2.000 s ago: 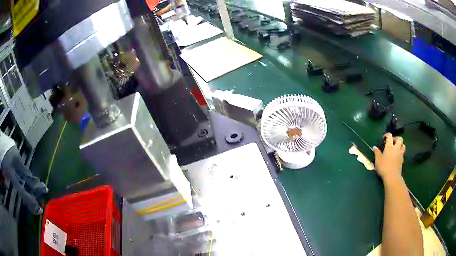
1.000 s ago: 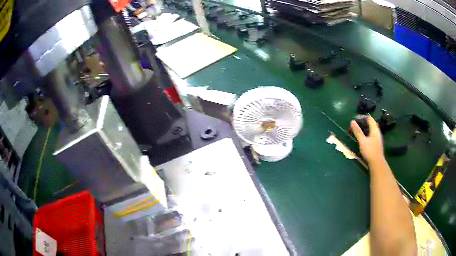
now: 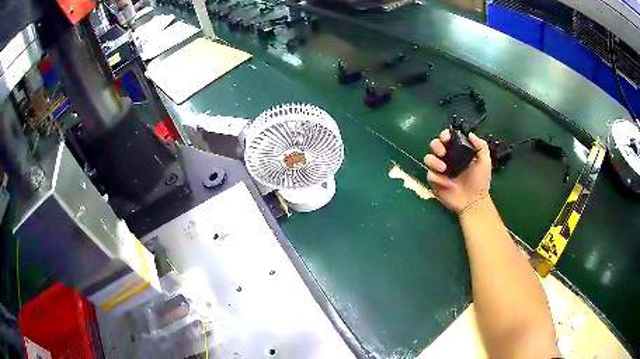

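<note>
My right hand is shut on a black power adapter and holds it up over the green conveyor belt, right of the fan. The adapter's body lies between thumb and fingers, and part of it is hidden by them. My left hand is not in view. The silver ultrasonic horn stands at the left above the clear welding fixture on the silver base plate. Glare blurs the fixture, and I cannot tell what it holds.
A white desk fan stands right of the plate. More black adapters with cords lie on the belt. A yellow and black striped bar crosses the belt's edge at right. A red basket is at lower left, a cardboard sheet at lower right.
My right hand has closed on an adapter and lifted it, and has turned so the adapter shows. The view has swung right, so the fan, horn and plate sit further left.
</note>
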